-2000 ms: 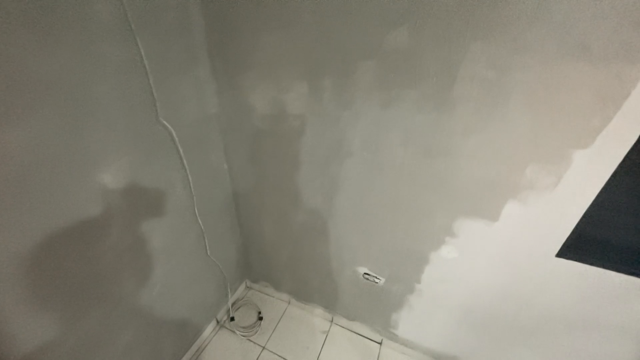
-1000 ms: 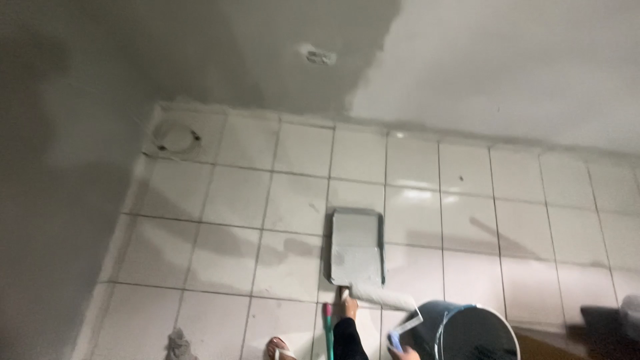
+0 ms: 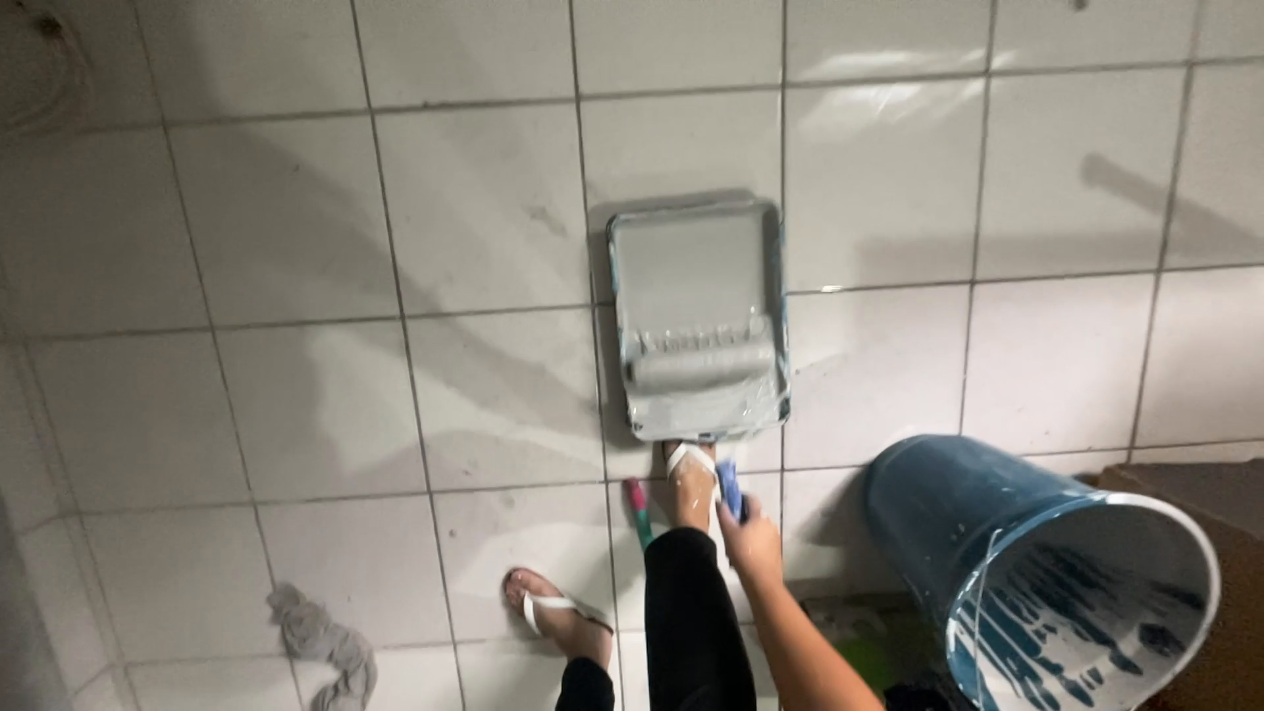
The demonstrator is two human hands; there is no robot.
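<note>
My right hand point(image 3: 753, 543) grips the blue handle point(image 3: 730, 489) of a paint roller. The roller's grey, paint-coated sleeve point(image 3: 701, 367) lies across the lower part of a paint tray point(image 3: 691, 257), in wet grey paint. The tray rests on the tiled floor, its rim streaked with blue and grey. My foot in a white-strapped flip-flop point(image 3: 690, 459) is at the tray's near edge, below the roller; the roller's frame is mostly hidden. My left hand is not in view.
A large bucket point(image 3: 918, 513) with dark blue paint streaks inside stands right of my arm, beside brown cardboard point(image 3: 1210, 484). A pink-and-green handle point(image 3: 639, 509) lies left of my foot. A crumpled grey cloth point(image 3: 321, 637) is at lower left, near my other foot point(image 3: 558, 607).
The view has swung from the walls down to the floor. The roller, beside the tray's near end a second ago, now lies in the tray, my right hand still on its handle.
</note>
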